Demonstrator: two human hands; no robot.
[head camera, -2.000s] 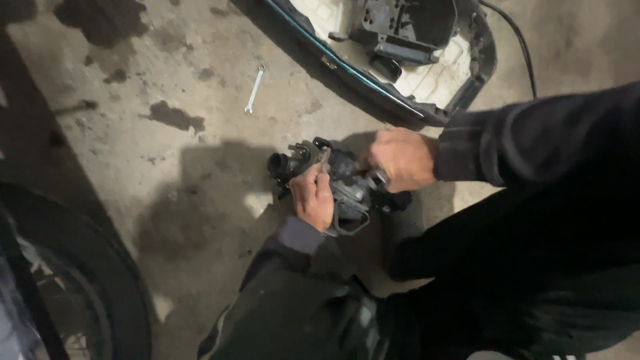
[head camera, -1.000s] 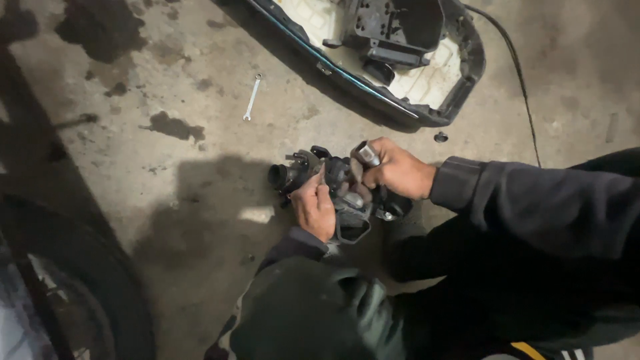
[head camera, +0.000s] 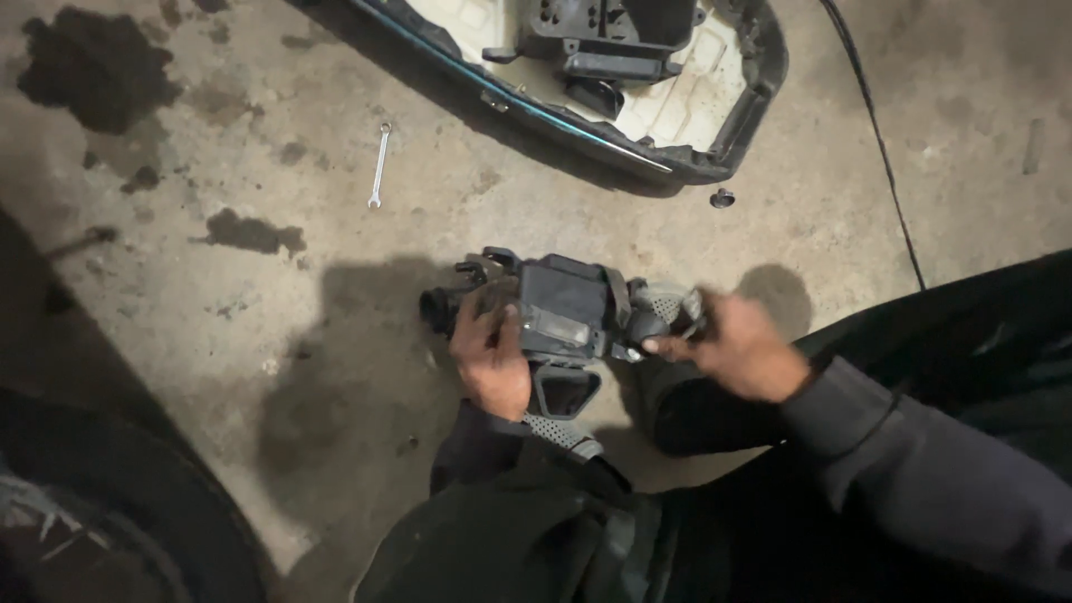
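Observation:
Near the middle of the head view is a black plastic housing (head camera: 565, 301), with a round tube end at its left and an angular open duct at its lower side. My left hand (head camera: 494, 352) grips the housing's left part, fingers curled over it. At the right end my right hand (head camera: 737, 347) has its fingers around a small dark part (head camera: 649, 325) beside the housing; motion blurs these fingers, and what the part is cannot be told. Perforated grey shoes (head camera: 666, 303) show behind and below the housing.
A combination wrench (head camera: 380, 166) lies on the stained concrete floor. At the top is a large shell-like panel (head camera: 703, 109) holding a black plastic box (head camera: 615, 29). A small dark ring-like part (head camera: 722, 198) lies by the panel, a black cable (head camera: 875, 126) runs at right, a tyre (head camera: 142, 494) stands lower left.
The housing has been turned in my hands and now shows a broad flat face. A metal cylindrical tool, in my right hand one second ago, is not seen there now.

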